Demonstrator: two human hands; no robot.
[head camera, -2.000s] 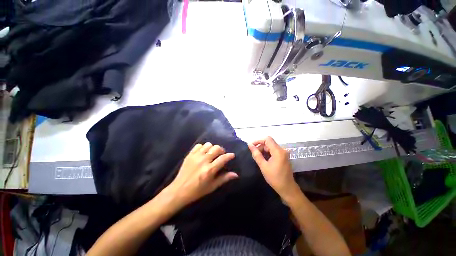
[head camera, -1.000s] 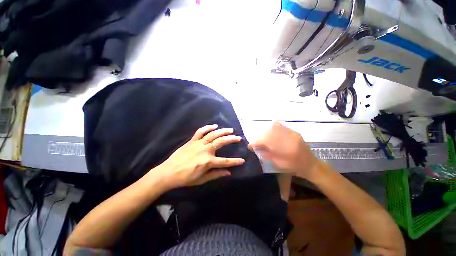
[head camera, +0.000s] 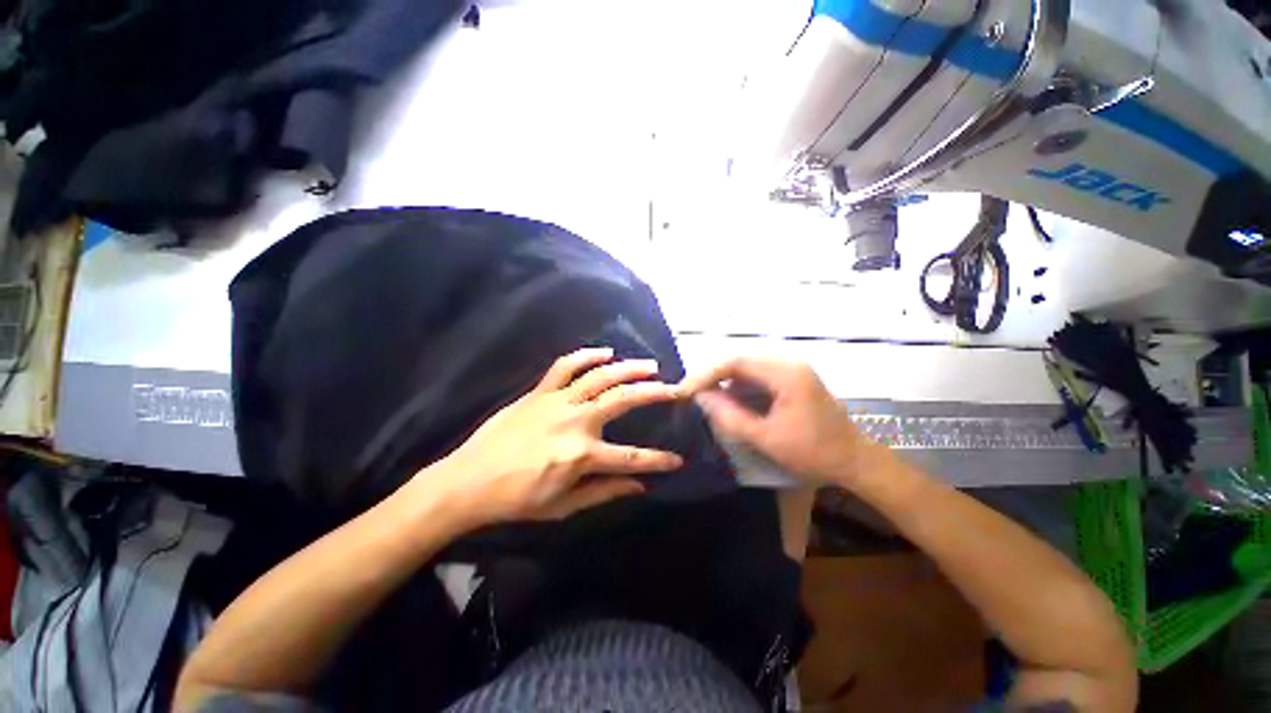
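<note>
A black, slightly shiny garment piece (head camera: 418, 334) lies over the front of the white table and drapes onto the lap. My left hand (head camera: 565, 439) lies palm down on it, fingers spread, pressing the cloth near its right edge. My right hand (head camera: 781, 418) is at that right edge, with thumb and index finger together on the cloth. Whether they hold anything else cannot be seen. The white sewing machine (head camera: 962, 112) stands behind and to the right, and the cloth is apart from its needle area.
A black garment heap (head camera: 181, 112) lies at the upper left. Scissors (head camera: 976, 279) lie under the machine arm. A bunch of black strips (head camera: 1129, 383) and a thin pen-like tool (head camera: 1073, 401) lie right of them. A green basket (head camera: 1129, 557) is at lower right.
The view has shifted, so the machine shows larger and further right. My left hand has spread flatter on the cloth. My right hand moved away from the edge, blurred, and is back at it.
</note>
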